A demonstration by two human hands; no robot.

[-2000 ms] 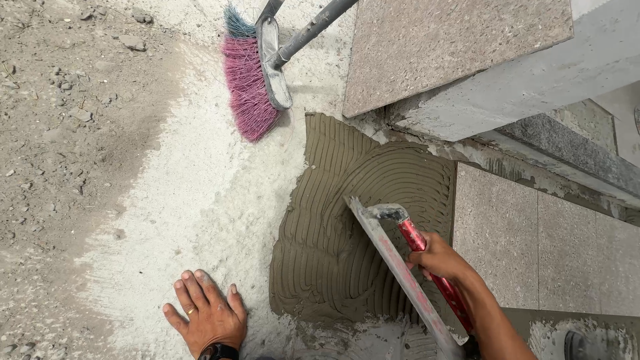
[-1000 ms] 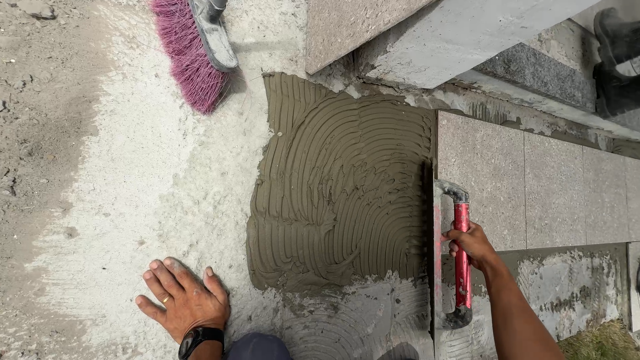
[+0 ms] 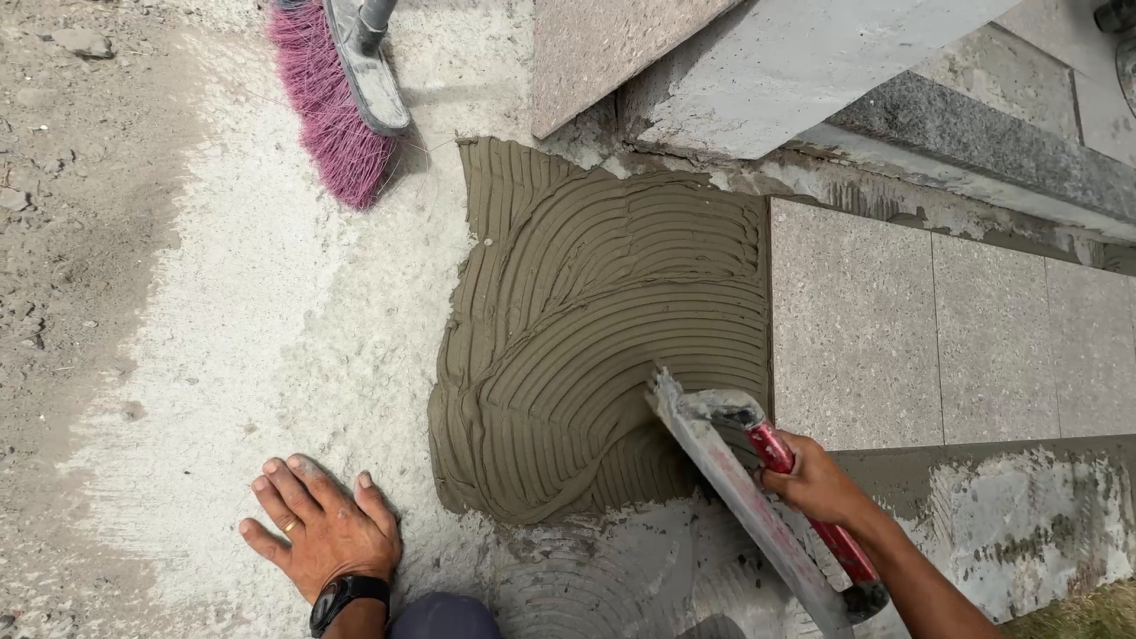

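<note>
My right hand [image 3: 812, 479] is closed around the red handle of a long notched trowel [image 3: 754, 515]. The trowel lies at a slant over the lower right of a bed of grey-brown mortar [image 3: 612, 337], which is combed into curved ridges. Its upper end touches or hovers just above the ridges; I cannot tell which. My left hand [image 3: 328, 532], with a ring and a dark wristwatch, rests palm down on the pale concrete [image 3: 355, 355], left of the mortar. Its fingers are spread and hold nothing. Laid stone-look tiles [image 3: 852, 328] border the mortar's right edge.
A broom head with pink bristles [image 3: 333, 106] stands on the concrete at the upper left. A speckled slab [image 3: 612, 53] and a pale block [image 3: 781, 71] overhang the mortar's top edge. A dark granite edge [image 3: 985, 142] runs at the upper right. Loose dirt [image 3: 80, 266] covers the far left.
The trowel was upright along the tile edge one second ago; it now slants across the mortar's lower right. The ridges there curve differently. My left hand stays flat on the concrete.
</note>
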